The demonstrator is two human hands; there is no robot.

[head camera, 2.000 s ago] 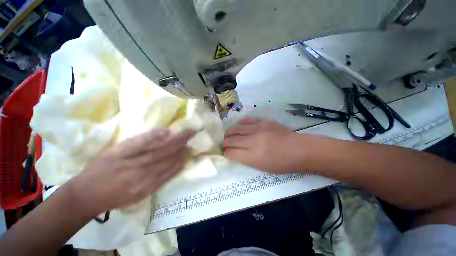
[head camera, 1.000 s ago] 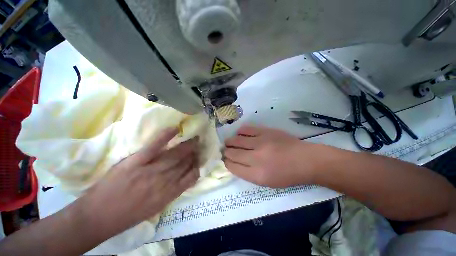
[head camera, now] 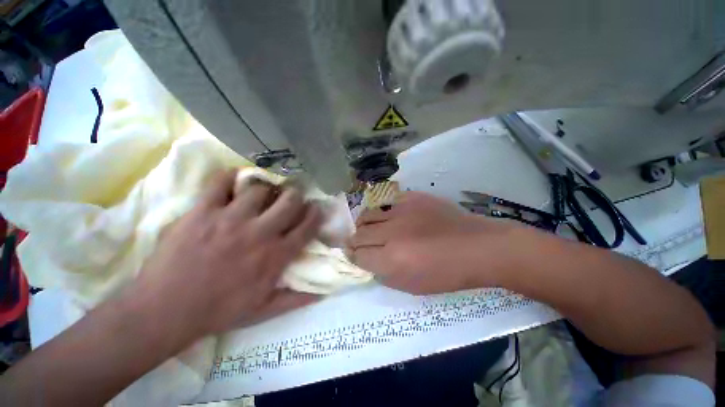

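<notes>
Pale yellow cloth (head camera: 119, 179) lies bunched left of the needle area, with a folded part between my hands. My left hand (head camera: 234, 246) is on it with curled fingers, gripping a gathered part. My right hand (head camera: 429, 242) has its fingertips at the cloth's right edge, beside the brass-coloured knurled knob (head camera: 381, 193). The white-grey machine head (head camera: 302, 71) fills the top, with a large white ribbed dial (head camera: 445, 44). The needle and presser foot are too hidden to make out.
Black-handled shears (head camera: 592, 208), small dark snips (head camera: 505, 208) and a white pen (head camera: 560, 145) lie right of my right hand. A ruler scale (head camera: 381, 327) runs along the front edge. A red basket (head camera: 20, 131) stands at left. A short black strip (head camera: 96, 115) lies upper left.
My left hand has gone from lying flat with fingers extended to curled around the cloth. My right hand stays near the needle area. The camera view has shifted, and the dial looks larger.
</notes>
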